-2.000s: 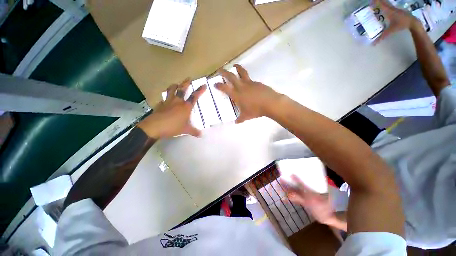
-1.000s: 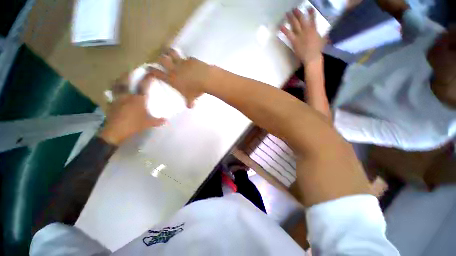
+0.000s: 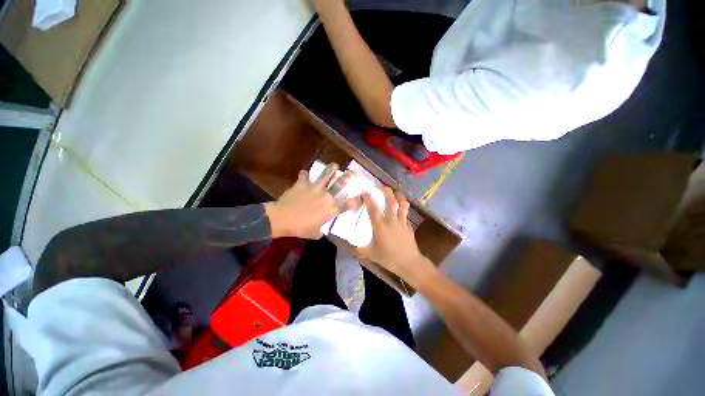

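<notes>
A group of white product boxes [image 3: 357,220] is held between my two hands, over the open brown shipping carton [image 3: 270,143] below the bench edge. My left hand [image 3: 305,207] grips the group from its left side. My right hand [image 3: 390,232] grips it from the right side. Dark lines show between the boxes. The hands and the boxes cover most of the carton's middle, so what lies under them is hidden.
The pale bench [image 3: 154,100] runs along the left. A cardboard sheet [image 3: 58,46] with a white box [image 3: 52,13] is at top left. A neighbour in white sits at upper right. Red stools [image 3: 251,309] stand below. More brown cartons [image 3: 630,205] are at right.
Both hands and the group of white boxes have moved from the bench, right and down, to over the carton. The view has turned right. The neighbour's hand has left the carton.
</notes>
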